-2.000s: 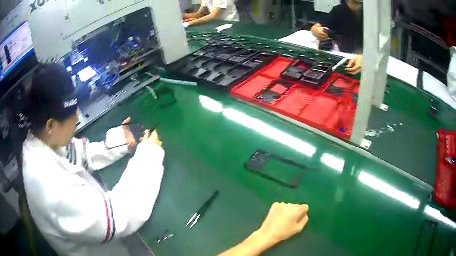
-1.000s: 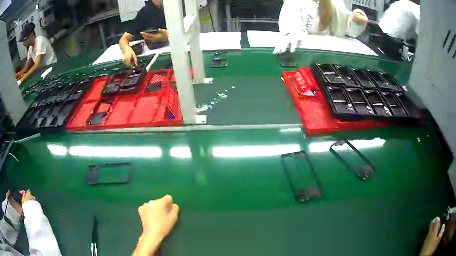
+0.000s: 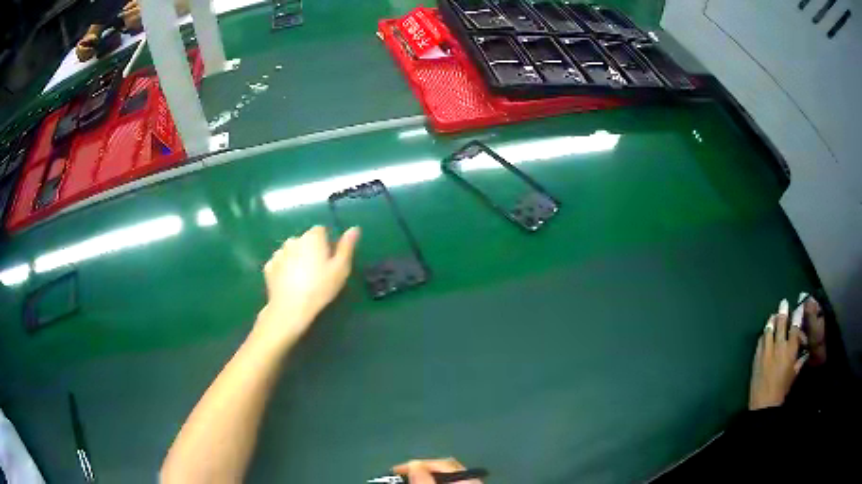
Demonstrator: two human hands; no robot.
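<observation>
A black phone middle frame [image 3: 397, 274] lies in front of me, its solid end toward me. My left hand [image 3: 307, 274] is over its left rail, thumb apart from curled fingers, holding nothing; I cannot tell if it touches the frame. My right hand [image 3: 439, 468] is at the bottom edge, partly cut off, holding black-handled tweezers [image 3: 386, 479] with the silver tips pointing left. A second middle frame [image 3: 531, 208] lies tilted to the right, and a third [image 3: 52, 301] lies far left. Spare tweezers [image 3: 78, 440] lie at lower left.
Black compartment trays [image 3: 567, 57] sit on a red tray [image 3: 444, 95] beyond the raised edge. Another red tray [image 3: 94, 142] is at upper left beside a white post [image 3: 175, 76]. Neighbour's hands [image 3: 780, 354] are at right; a white sleeve [image 3: 14, 454] is at lower left.
The view has swung right and down. My left hand has moved from the bare mat to the nearest middle frame, its thumb now apart. My right hand with tweezers has come into view.
</observation>
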